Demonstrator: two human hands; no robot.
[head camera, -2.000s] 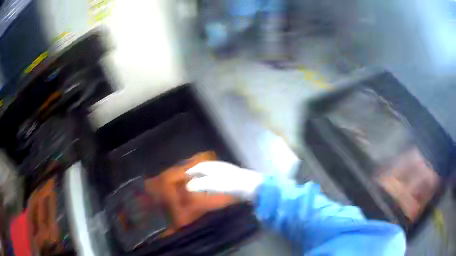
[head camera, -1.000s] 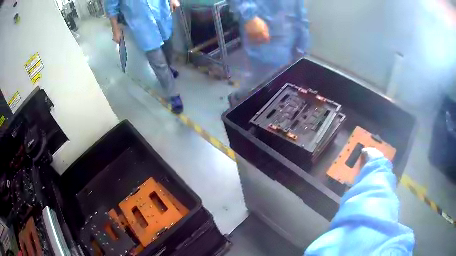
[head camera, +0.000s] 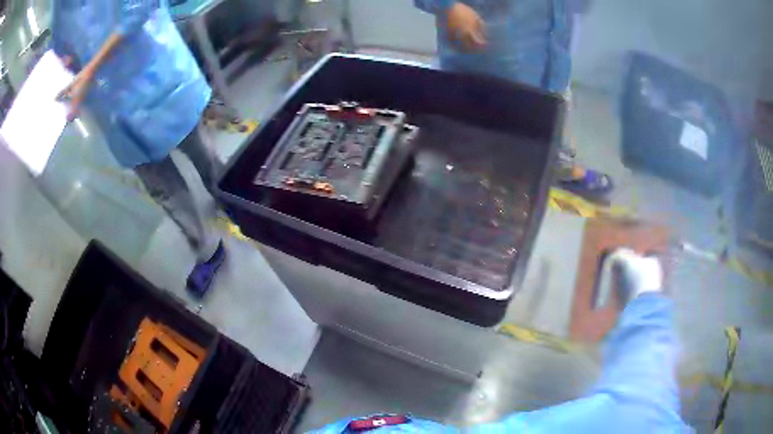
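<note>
My right hand (head camera: 637, 275), in a white glove and blue sleeve, holds an orange-brown plate (head camera: 585, 288) by its slot, to the right of the large black tote (head camera: 407, 264). Hand and plate are slightly blurred. The tote holds a stack of board carriers (head camera: 335, 157) at its left side, grey with orange-brown clips on the top one. A second black tote (head camera: 89, 280) at lower left holds another orange plate (head camera: 161, 360) with oblong slots. My left hand is not in view.
A person in a blue smock (head camera: 136, 85) stands at upper left with a white sheet (head camera: 34, 114). Another person (head camera: 508, 42) stands behind the large tote. A blue-grey bin (head camera: 674, 127) stands at upper right. Yellow-black tape (head camera: 727, 381) marks the floor.
My right hand has lifted the orange-brown plate out of the large tote to its right side. The view has turned right, and the person at left appears closer, with a white sheet.
</note>
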